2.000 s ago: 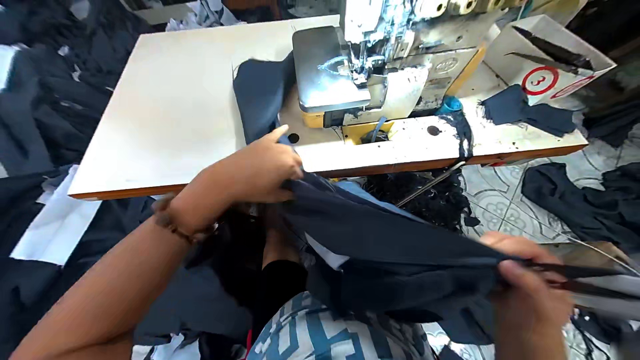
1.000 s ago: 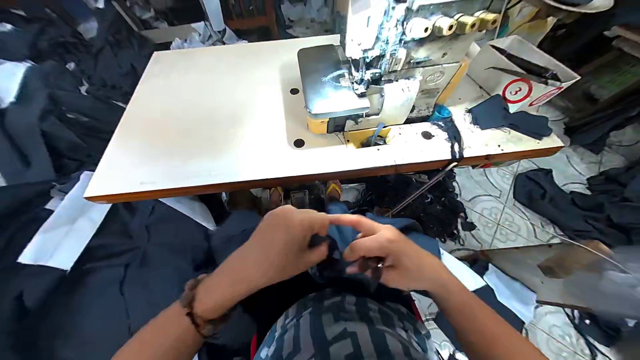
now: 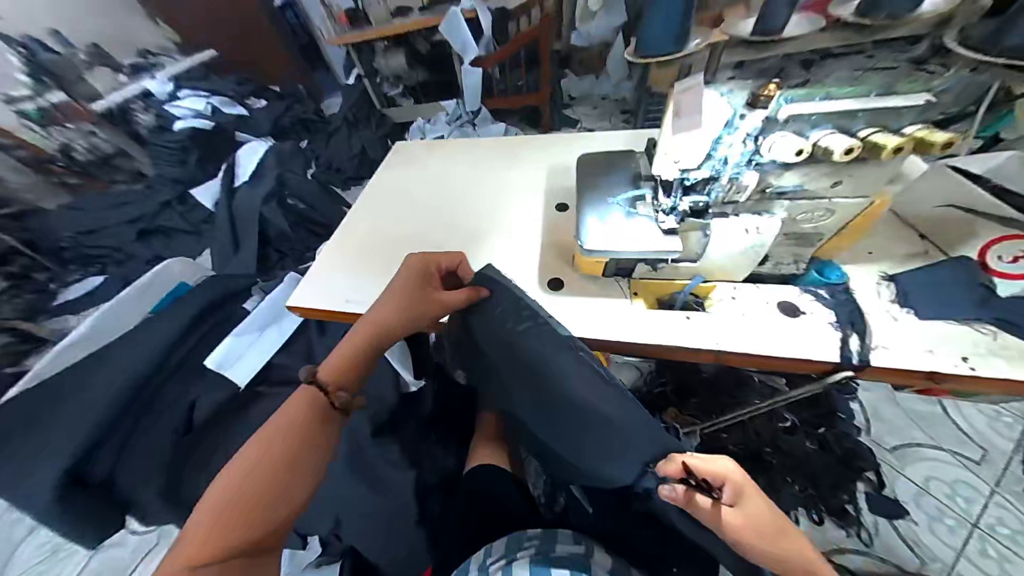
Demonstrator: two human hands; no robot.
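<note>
A dark navy fabric piece stretches slantwise between my two hands, over my lap and just in front of the table edge. My left hand pinches its upper corner between thumb and fingers. Its lower right part is gripped by my right hand, which also has a small dark tool among its fingers, perhaps thread snips. Behind the fabric stands an overlock sewing machine, its lamp lit and its metal plate facing left.
The white sewing table has a brown edge. On its right lie a dark scrap and a white box holding dark tools. Dark garments are heaped at the left. Thread waste lies under the table; thread cones stand behind the machine.
My hands, close together a second ago, have moved apart with the fabric stretched between them. The view has shifted to take in more of the left and back.
</note>
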